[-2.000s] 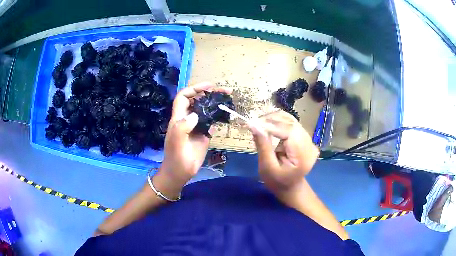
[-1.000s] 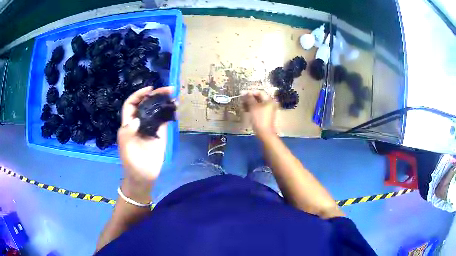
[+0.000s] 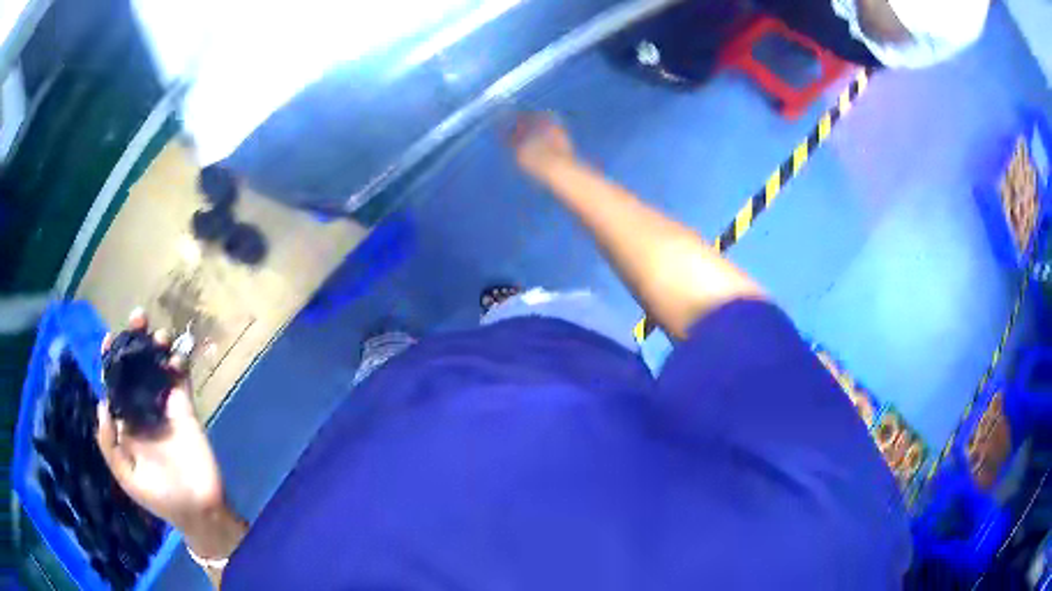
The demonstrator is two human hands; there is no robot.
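Note:
My left hand [image 3: 167, 462] is at the far left, holding a black ribbed part [image 3: 138, 381] in its fingers. A small whitish dish or holder [image 3: 185, 341] lies on the brown-specked cardboard mat [image 3: 277, 277] just beside it. Several more black ribbed parts [image 3: 228, 219] sit on the mat farther back. My right hand [image 3: 539, 144] is stretched out to the upper middle over the blue floor, away from the mat. It is small and blurred, and whether it holds anything cannot be told. The applicator stick cannot be made out.
The blue crate [image 3: 32, 398] of black parts is at the lower left. A blurred blue object [image 3: 363, 271] is by the mat's right edge. A red stool-like object [image 3: 784, 69] and part of a person [image 3: 923, 29] are at the top. Crates with copper-coloured rings [image 3: 894, 444] are at the right.
The view has swung far to the right, so mat and crate now lie at the left. My right hand has left the dish and reached out over the floor. My left hand still holds its part.

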